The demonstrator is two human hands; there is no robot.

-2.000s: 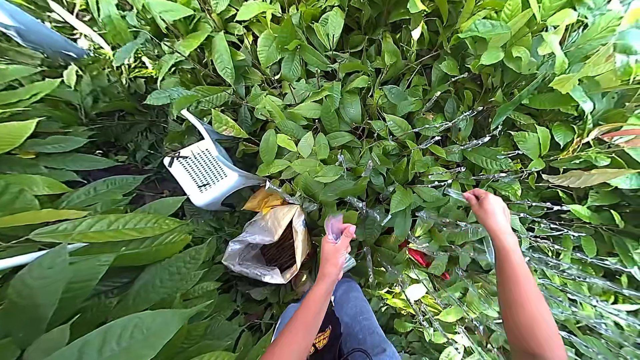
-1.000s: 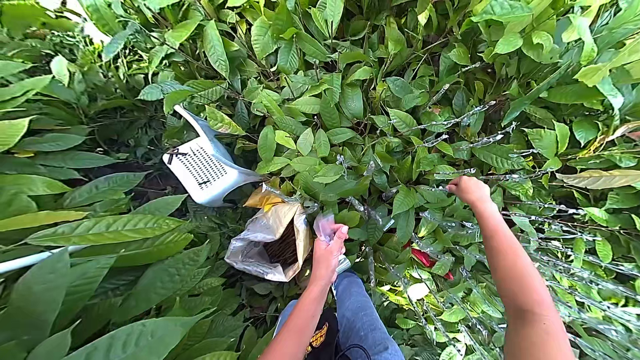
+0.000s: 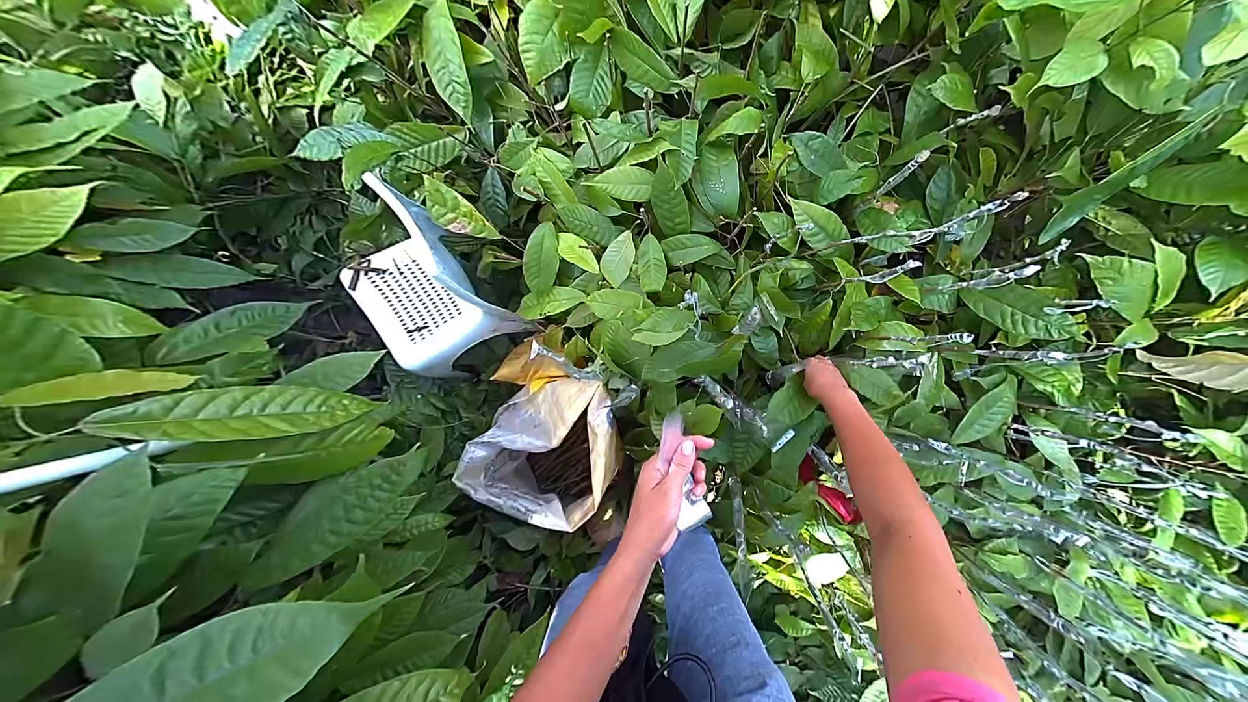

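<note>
My left hand [image 3: 668, 492] is closed around a small bundle of clear plastic film [image 3: 673, 439], just above my knees. My right hand [image 3: 827, 380] reaches in among the leaves, its fingertips partly hidden at a stem wrapped in clear plastic [image 3: 887, 361]; what the fingers grip there cannot be seen. To the left of my left hand stands an open plastic-lined bag [image 3: 507, 463] with thin brown sticks [image 3: 565, 463] inside. More plastic-wrapped stems [image 3: 936, 232] rise from the leafy plants to the right.
A white plastic chair [image 3: 414, 307] lies tilted among the plants behind the bag. A red object [image 3: 837, 502] sits low in the leaves below my right forearm. A white pole [image 3: 78, 468] crosses the left edge. Dense broad-leaved plants surround my legs.
My right hand has moved left and deeper into the leaves, toward my left hand. My left hand still holds the clear film near the bag.
</note>
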